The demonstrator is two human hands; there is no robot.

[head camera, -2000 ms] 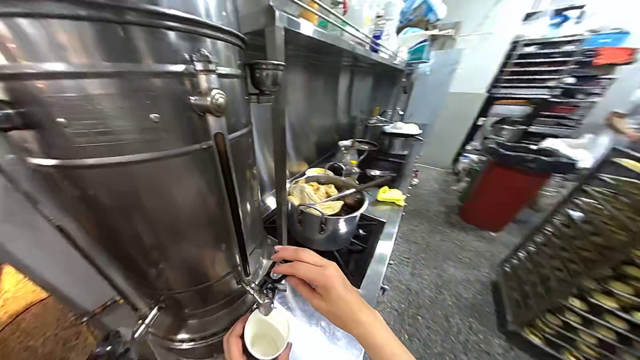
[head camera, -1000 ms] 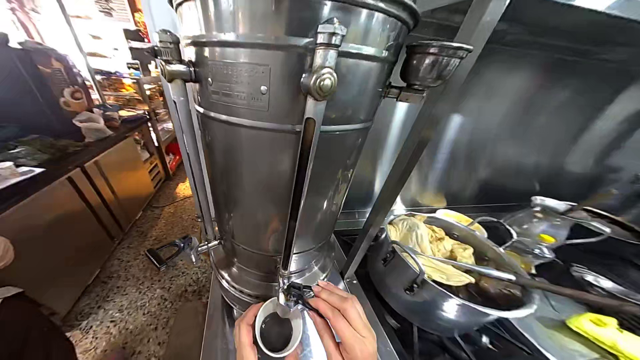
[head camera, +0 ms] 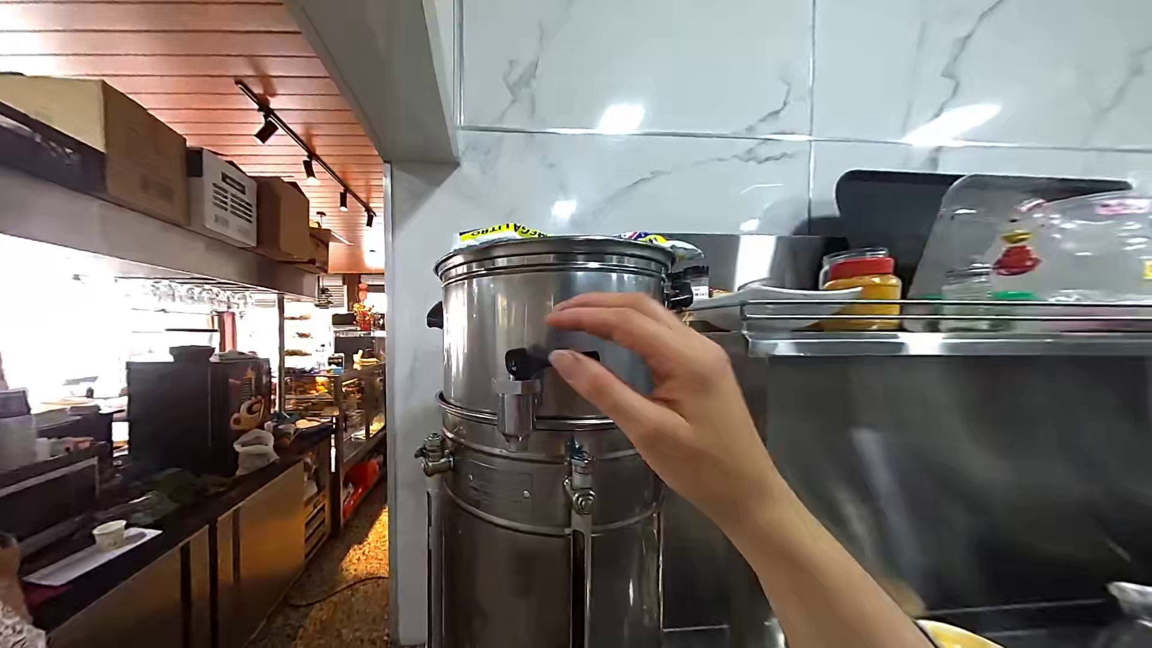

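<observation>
My right hand (head camera: pixel 675 387) is raised in front of the upper stainless steel container (head camera: pixel 486 315), with thumb and fingers apart and nothing held between them. The thumb tip is beside the black handle (head camera: pixel 525 364) of a metal tap (head camera: pixel 516 412); whether they touch cannot be told. Below stands the large stainless steel urn (head camera: pixel 522 558), with a valve and sight-glass fitting (head camera: pixel 580 495) on its front. Yellow-printed packages (head camera: pixel 504 234) lie on top of the upper container. My left hand and the white cup are out of view.
To the right, a steel shelf (head camera: pixel 945 345) bears a red-lidded jar (head camera: pixel 861 288) and trays. A counter (head camera: pixel 225 513) runs along the left, bearing a small cup (head camera: pixel 110 535) and a dark machine (head camera: pixel 193 414). Another person's arm shows at the far left edge. Cardboard boxes (head camera: pixel 144 153) sit overhead.
My right hand has left the urn's lower tap and is up by the upper container's tap. The left hand and the cup, which held dark liquid, have left the view. The view has tilted upward.
</observation>
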